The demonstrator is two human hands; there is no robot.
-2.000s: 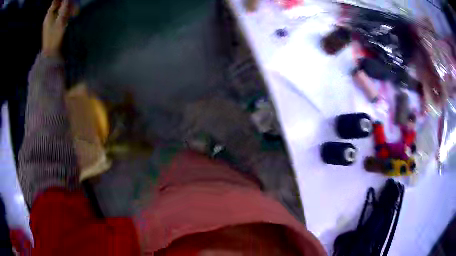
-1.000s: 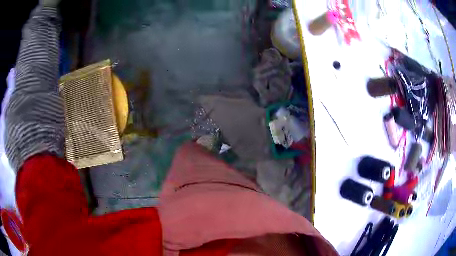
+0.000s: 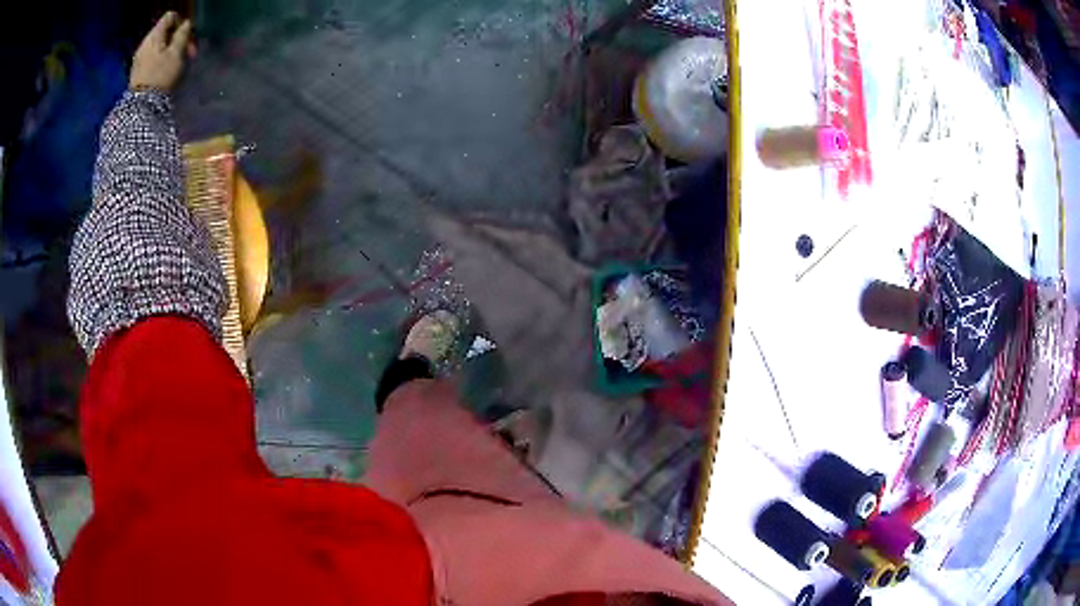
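Note:
My left hand (image 3: 162, 53) is small, near the top left corner, at the end of an outstretched arm with a checked cuff and red sleeve. Its fingers are partly bent over a dark area, and whether they hold anything cannot be told. Dark material, possibly cloth (image 3: 59, 178), lies along the left side beside my arm. My right hand is not in view.
A ribbed seat with a yellow edge (image 3: 251, 255) stands beside my arm. A green basket (image 3: 604, 337) and grey cloth (image 3: 622, 195) lie on the floor. The white table (image 3: 758, 320) holds black cones (image 3: 841, 485), a brown spool (image 3: 894, 305) and bagged trims.
My left hand, cut off by the top edge a second ago, now shows fully. The seat is more hidden behind my arm. The view has shifted, and a shoe now shows on the floor.

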